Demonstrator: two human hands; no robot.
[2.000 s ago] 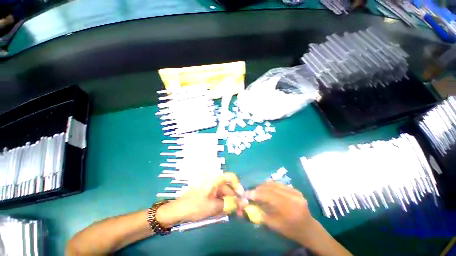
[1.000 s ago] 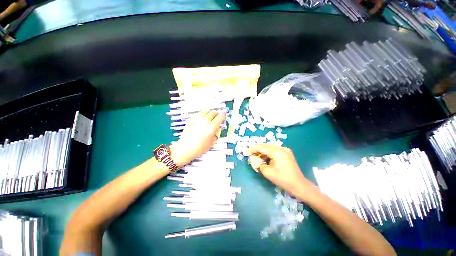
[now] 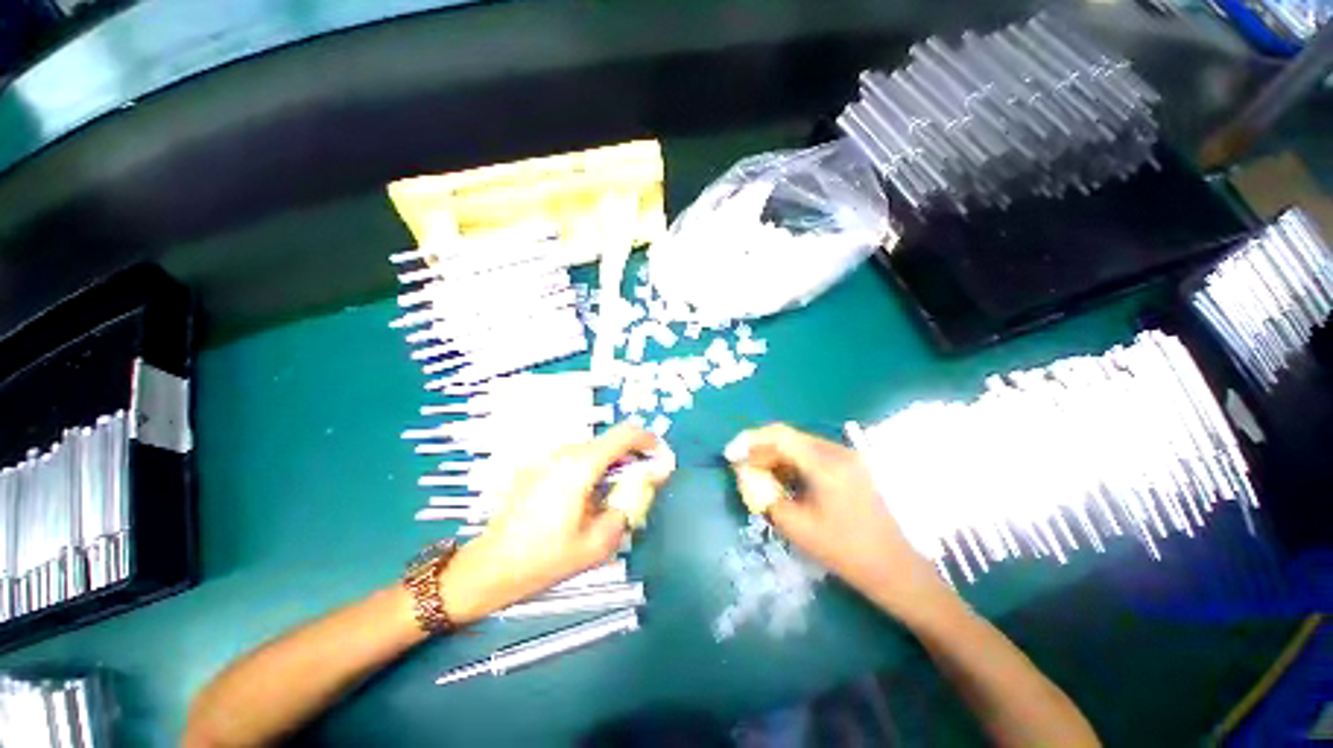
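My left hand [image 3: 563, 504] is over the lower part of the column of stepped metal rods [image 3: 504, 322], its fingers pinched, with a small white part [image 3: 665, 460] apparently at the tips. My right hand [image 3: 819, 490] is a short gap to its right, fingers curled together; a whitish spot shows at its fingertips, but I cannot tell whether it is a part. Yellowish covers show on fingertips of both hands. White inserts [image 3: 680, 380] lie scattered above the gap between the hands. Translucent bits [image 3: 768, 585] lie in a loose pile below my right hand.
A yellow packet [image 3: 534, 197] is at the column's top, beside a clear bag [image 3: 775, 241] of white parts. Bright rods [image 3: 1060, 453] lie right. Clear tubes [image 3: 1001, 117] rest on a black tray [image 3: 1082, 271]. A black tray [image 3: 161, 329] of rods stands left.
My left hand has come down from the rod column's upper part towards my right hand, which stays near the scattered inserts. The whole view has shifted, so the bench items sit further left and higher.
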